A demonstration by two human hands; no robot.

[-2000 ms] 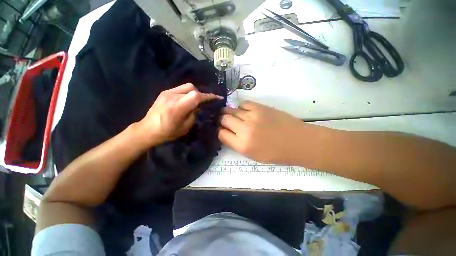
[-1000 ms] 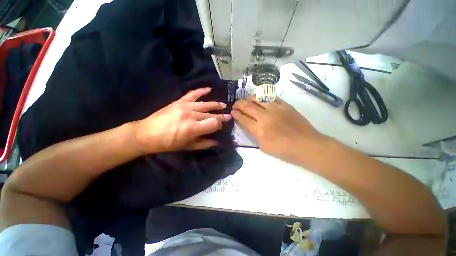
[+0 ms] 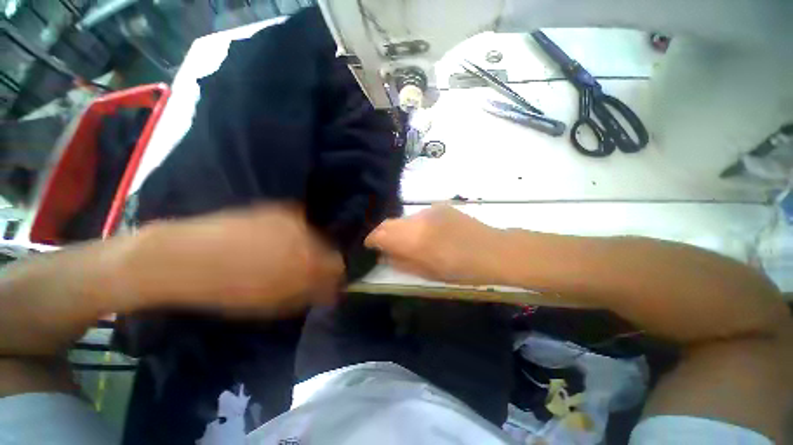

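The black garment piece lies left of the needle and hangs over the table's front edge. Its right edge runs under the head of the white sewing machine, at the presser foot and needle. My right hand pinches the cloth edge near the front of the table. My left hand is blurred, over the cloth at the front left; its fingers are too blurred to tell if they grip.
Fabric shears, thread snips and tweezers lie right of the needle. A red basket with dark cloth stands at left. A scrap bag is below the wood-coloured table edge.
Both hands have moved from near the needle towards the table's front edge. The cloth's front part has shifted down over the edge. The camera view has also shifted.
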